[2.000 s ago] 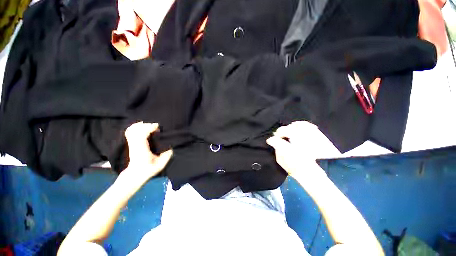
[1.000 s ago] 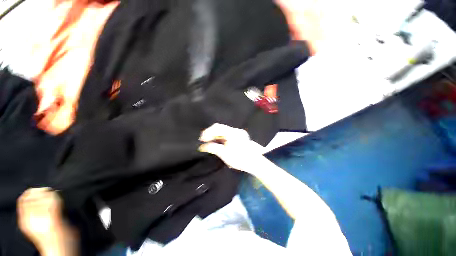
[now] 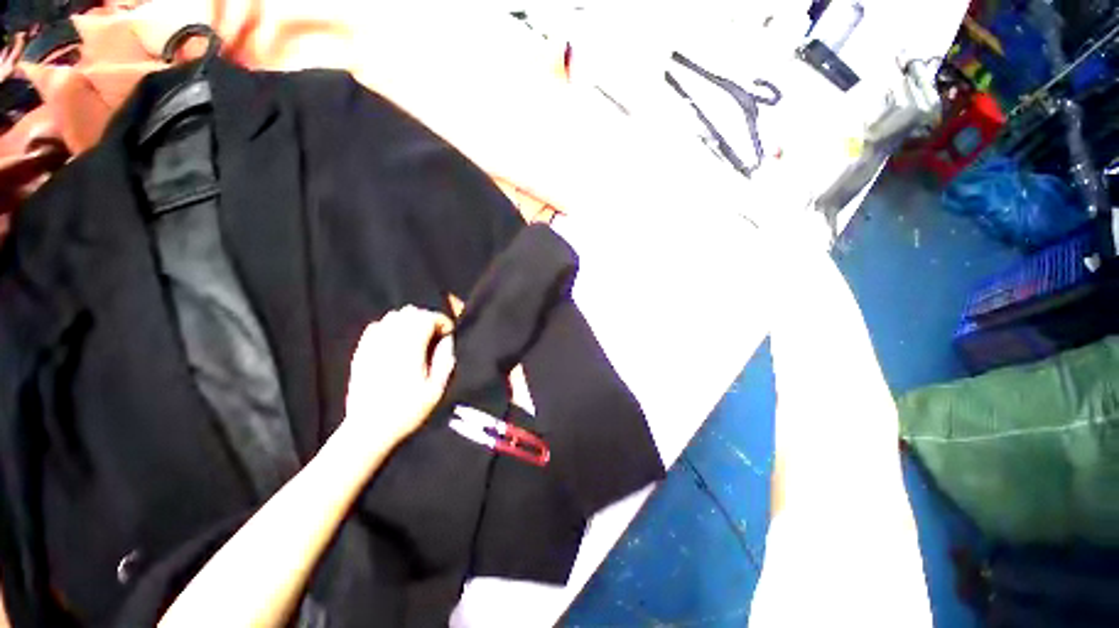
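Note:
A black jacket [image 3: 246, 160] lies front up on the table, with its shiny lining [image 3: 227, 325] showing. My left hand [image 3: 399, 368] pinches cloth at the jacket's sleeve [image 3: 522, 282]. Red-handled thread snips [image 3: 501, 436] lie loose on the black cloth just below and right of that hand, blades towards it. My right forearm [image 3: 834, 454] reaches up over the table's right edge. My right hand is washed out against the white tabletop, so its fingers and anything in them cannot be made out.
A black hanger [image 3: 751, 104] lies on the white table [image 3: 638, 270]. A grey tool [image 3: 853, 184] is at its right edge. Orange cloth [image 3: 295, 31] lies behind the jacket. A green sack [image 3: 1019, 442], a blue crate [image 3: 1031, 288] and a red item [image 3: 963, 129] are at the right.
The view has swung right, bringing the hanger and crate in. My left hand has moved from the jacket's lower left to the sleeve near the snips. My right hand has left the jacket, its arm reaching right.

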